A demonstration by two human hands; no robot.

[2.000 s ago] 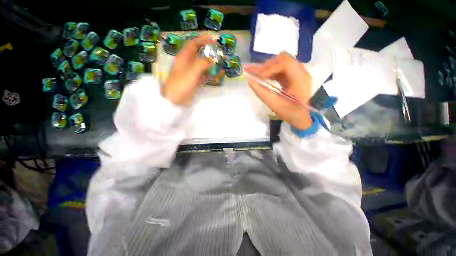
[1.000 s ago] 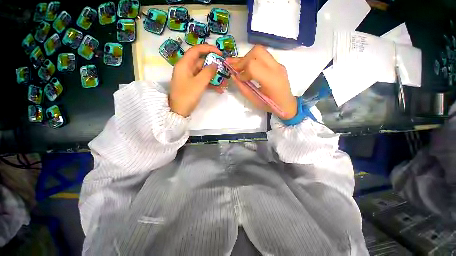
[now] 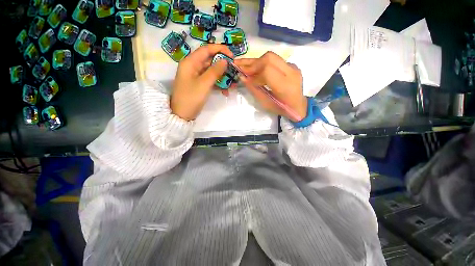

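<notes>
My left hand (image 3: 195, 83) holds a teal-edged watch housing (image 3: 224, 79) between thumb and fingers, above the white work sheet (image 3: 237, 117). My right hand (image 3: 276, 83) holds pink tweezers (image 3: 271, 97) like a pen, with a blue strap on the wrist. The tweezer tip is at the upper right of the held housing; whether it grips a small part is too small to tell. Fingers hide part of the housing. Several more housings (image 3: 202, 26) lie just beyond my hands on the pale board.
Many housings (image 3: 62, 59) lie on the dark mat at left. A blue tray (image 3: 324, 23) with white contents stands ahead. Loose white papers (image 3: 367, 83) and thin metal tweezers (image 3: 419, 88) lie at right. A person's sleeve (image 3: 448, 176) shows at the right edge.
The view has shifted, and the bench things sit differently in it. The tweezers have come from beside the housings to the held housing. Both hands have stayed closed on their things.
</notes>
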